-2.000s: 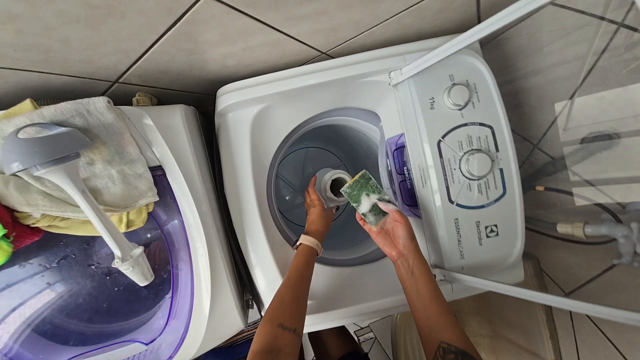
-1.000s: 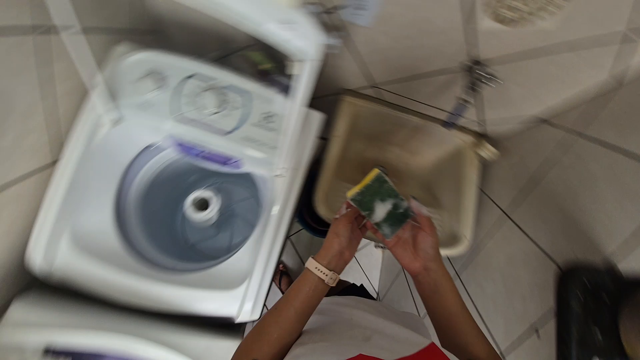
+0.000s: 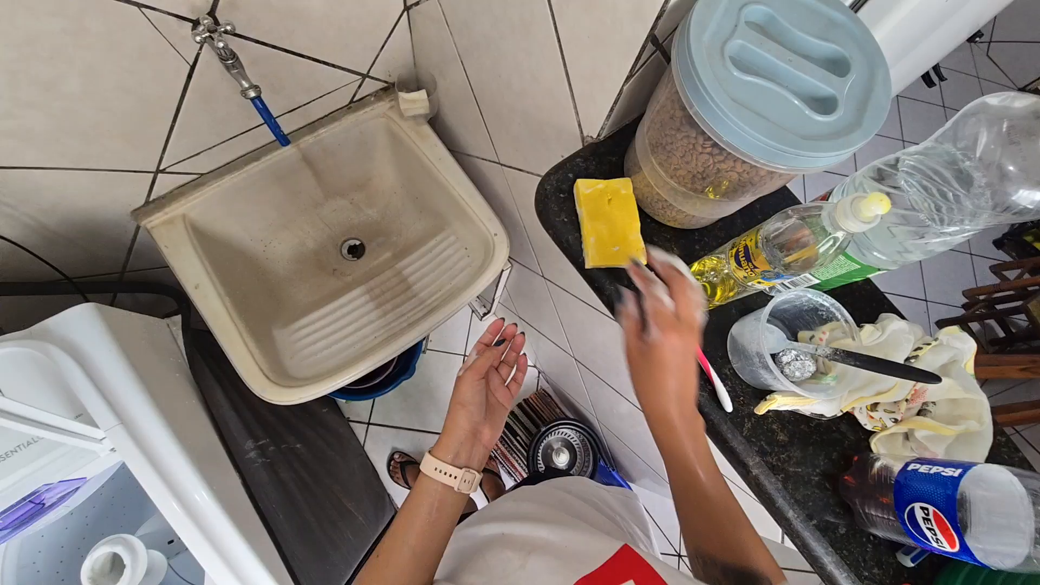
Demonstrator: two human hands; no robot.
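A yellow sponge [image 3: 609, 223] lies yellow side up on the left end of the dark stone counter [image 3: 780, 479]. My right hand [image 3: 662, 301], blurred and with white suds on it, is just below the sponge's lower right corner; whether the fingertips touch it I cannot tell. Behind that hand, a pink and white toothbrush-like handle [image 3: 715, 380] shows in part. My left hand [image 3: 490, 374], with a pale watch band on the wrist, is palm up with its fingers apart and holds nothing, below the right rim of the beige laundry sink [image 3: 496, 231].
A blue-lidded tub of kibble [image 3: 707, 162], a bottle of yellow liquid [image 3: 780, 248], a large clear bottle [image 3: 959, 171], a plastic cup [image 3: 751, 345], a cloth [image 3: 934, 406] and a Pepsi bottle [image 3: 942, 508] crowd the counter. At lower left stands the open washing machine [image 3: 154, 431].
The view has swung from the washer past the sink to the counter. The sponge, held in my hands a second ago, now lies on the counter. My hands have moved apart.
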